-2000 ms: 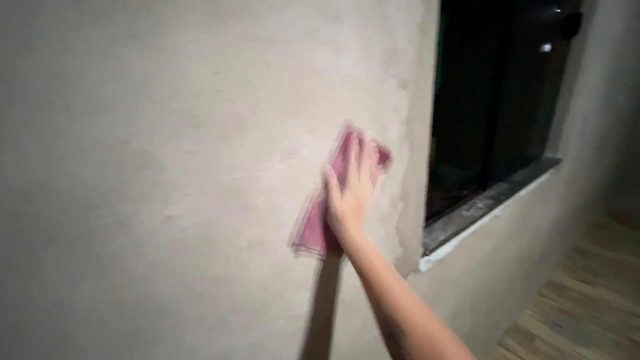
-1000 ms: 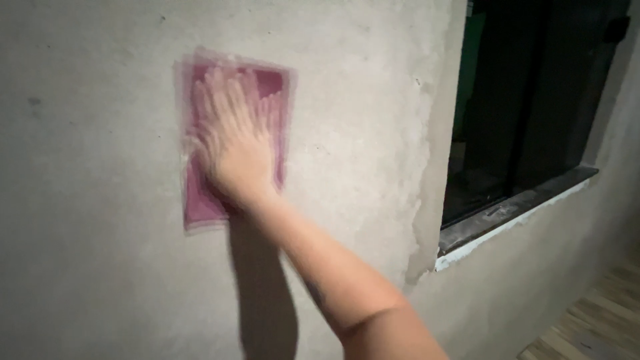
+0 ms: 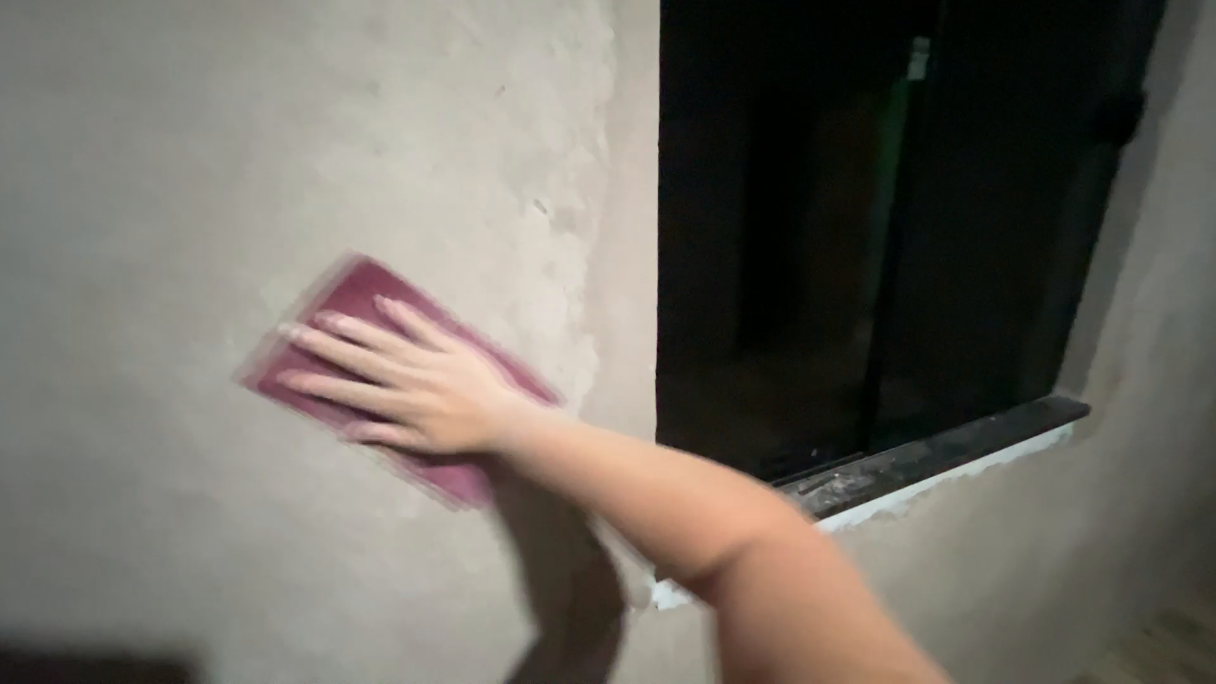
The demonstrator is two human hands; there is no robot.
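Observation:
My right hand (image 3: 408, 385) lies flat, fingers spread, on a maroon rectangular sheet (image 3: 356, 290) that looks like sandpaper, and holds it against the grey plastered wall (image 3: 142, 237). The sheet sits slanted, its edges showing past my fingertips and below my palm; both are blurred. Its underside, against the wall, is hidden. My forearm reaches in from the lower right and casts a shadow on the wall below. My left hand is out of the picture.
Right of my hand is a dark glass window (image 3: 779, 237) with a dark stone sill (image 3: 940, 456) that juts out above a whitish strip. Rough plaster edges run beside the opening. Part of a floor (image 3: 1164, 641) shows at the lower right corner.
My right hand and the sheet have moved down and closer to the window since a second ago. The sheet has turned from nearly upright to slanted. The view has shifted too.

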